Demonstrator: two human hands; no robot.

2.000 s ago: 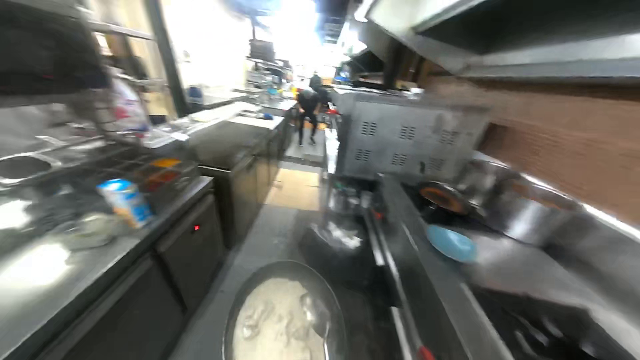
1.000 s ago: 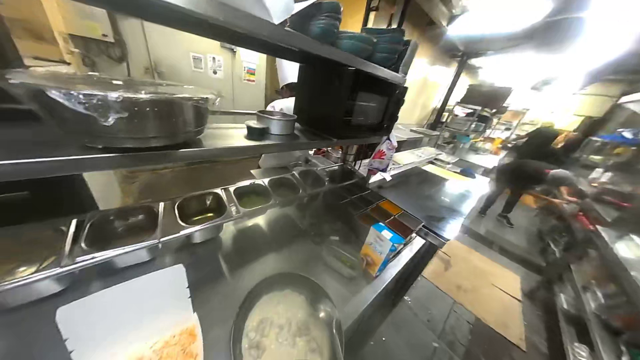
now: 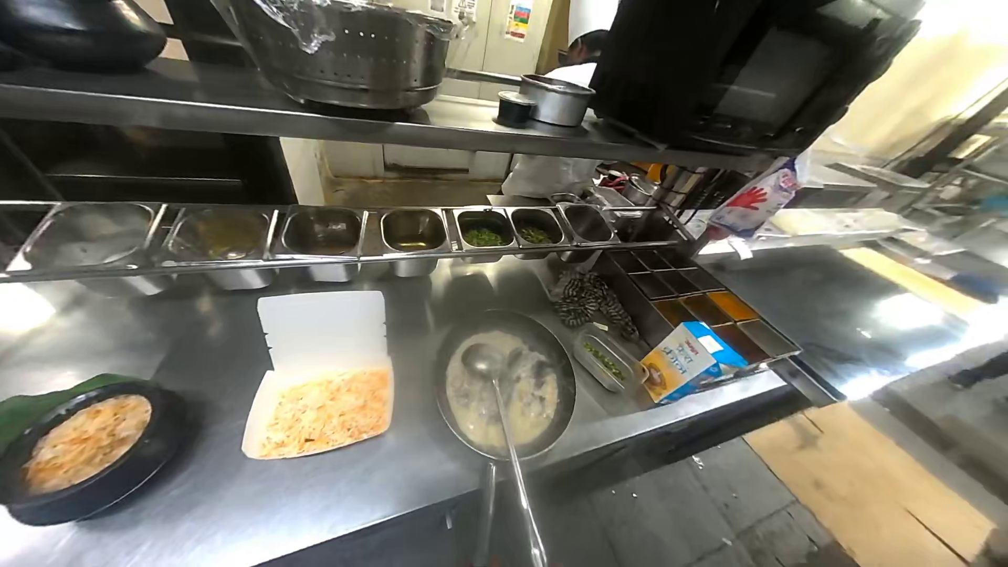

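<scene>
A dark frying pan (image 3: 449,402) with a creamy white sauce and lumps in it is at the counter's front edge, its handle pointing down out of view. A metal ladle (image 3: 512,441) lies with its bowl in the sauce and its long handle beside the pan handle. Neither of my hands can be made out; both handles run to the bottom edge. Left of the pan stands an opened white takeaway box (image 3: 323,327) holding orange and white rice. Farther left, a black bowl (image 3: 102,504) of similar rice sits beside a green leaf (image 3: 59,398).
A rail of steel inserts (image 3: 323,232) runs behind the counter (image 3: 370,496). Right of the pan are a small dish of chopped greens (image 3: 602,358), a striped cloth (image 3: 587,299), a blue and white carton (image 3: 685,362) and a spice tray (image 3: 709,307). A person (image 3: 579,71) is behind the shelf.
The view has swung left from the aisle to the counter. The pan, over the floor two seconds ago, is now at the counter, right of the rice box.
</scene>
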